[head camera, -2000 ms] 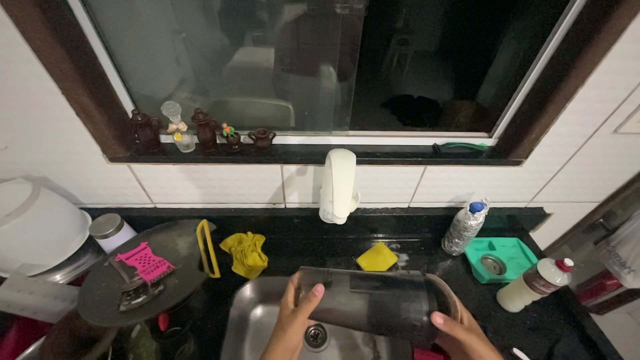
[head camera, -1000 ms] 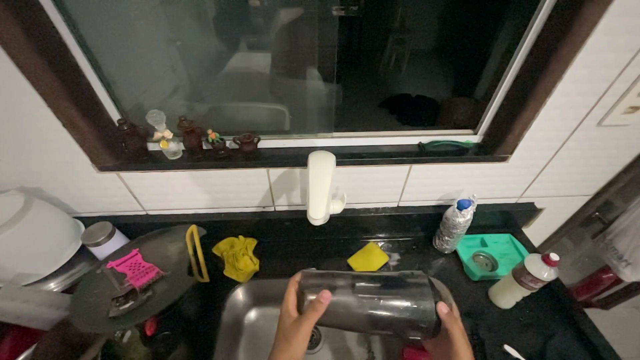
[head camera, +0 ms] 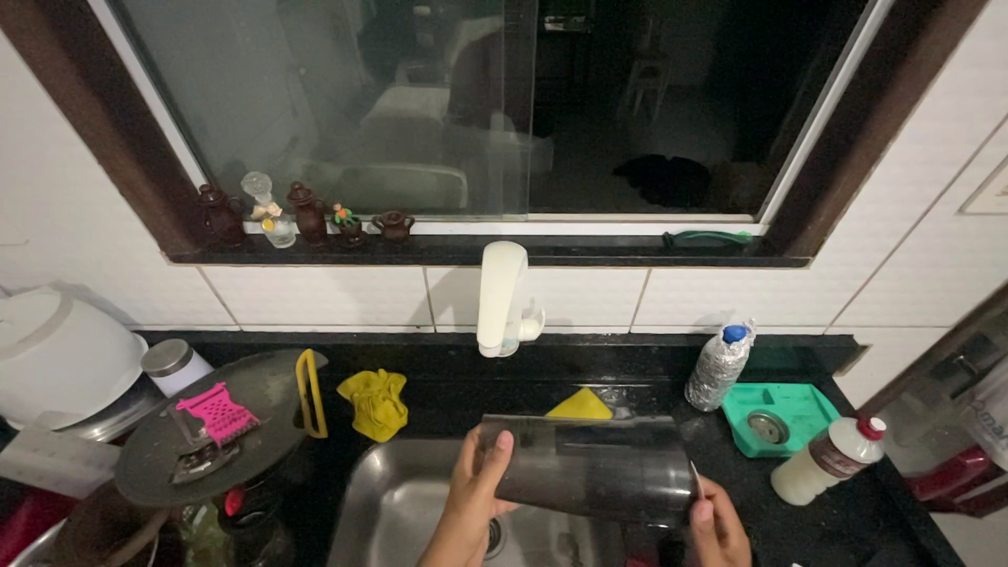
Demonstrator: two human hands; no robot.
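Note:
A clear, dark-tinted cylindrical container (head camera: 591, 468) lies sideways over the stainless steel sink (head camera: 386, 488). My left hand (head camera: 476, 488) grips its left end, with the thumb on top. At its right end my right hand (head camera: 717, 520) holds the rim, where a thin pale edge shows. Behind the container a yellow sponge or cloth (head camera: 583, 403) rests on the black counter, partly hidden. The white faucet (head camera: 502, 299) stands above the back of the sink. A crumpled yellow cloth (head camera: 376, 403) lies left of it.
Left are a large lid (head camera: 268, 402) with a pink grater (head camera: 218, 413) in front of it, a white bowl (head camera: 63, 362) and a jar (head camera: 175, 366). Right are a foil-wrapped bottle (head camera: 718, 366), a green tray (head camera: 780, 394) and a bottle of pale liquid (head camera: 827, 461). Small ornaments line the windowsill (head camera: 441, 253).
The container stays sideways between both hands. My right hand has shifted from around its right end to the rim's edge, with the fingers lower.

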